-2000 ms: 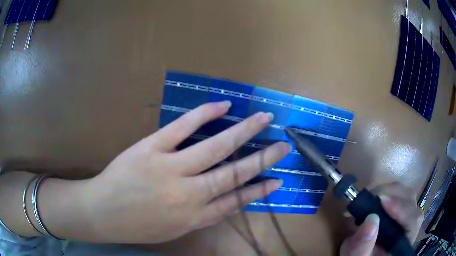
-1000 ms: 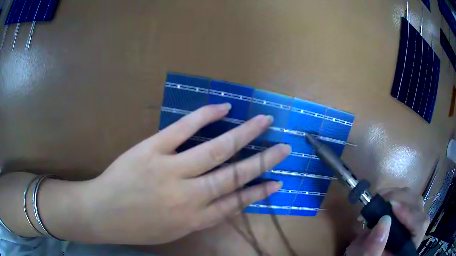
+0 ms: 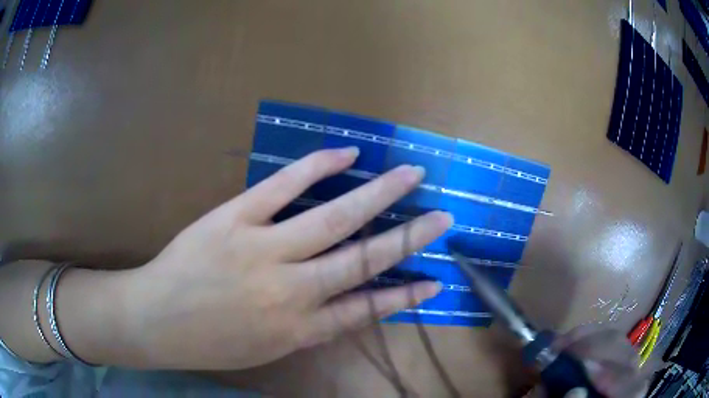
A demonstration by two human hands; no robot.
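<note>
A blue solar cell piece (image 3: 482, 171) lies flat on the brown tabletop, with pale dashed busbars and shiny ribbon across it. My left hand (image 3: 303, 249) lies palm down with fingers spread over the cell's left and middle part, pressing it to the table and hiding much of it. My right hand (image 3: 606, 361), partly cut off by the bottom edge, grips the black handle of a soldering iron (image 3: 497, 299). The iron's tip is at the fourth line from the top, just right of my left fingertips.
Ribboned cells lie at the top left (image 3: 50, 12) and the right (image 3: 645, 101), with more cells at the top right corner. Red and yellow scissors (image 3: 651, 334) and fine ribbon offcuts (image 3: 614, 305) lie at the lower right. A dark pile (image 3: 688, 334) is at the right edge.
The iron tip has moved from the second line, down and left, to the fourth line. The scissors and offcuts now show beside my right hand. My left hand keeps its place on the cell.
</note>
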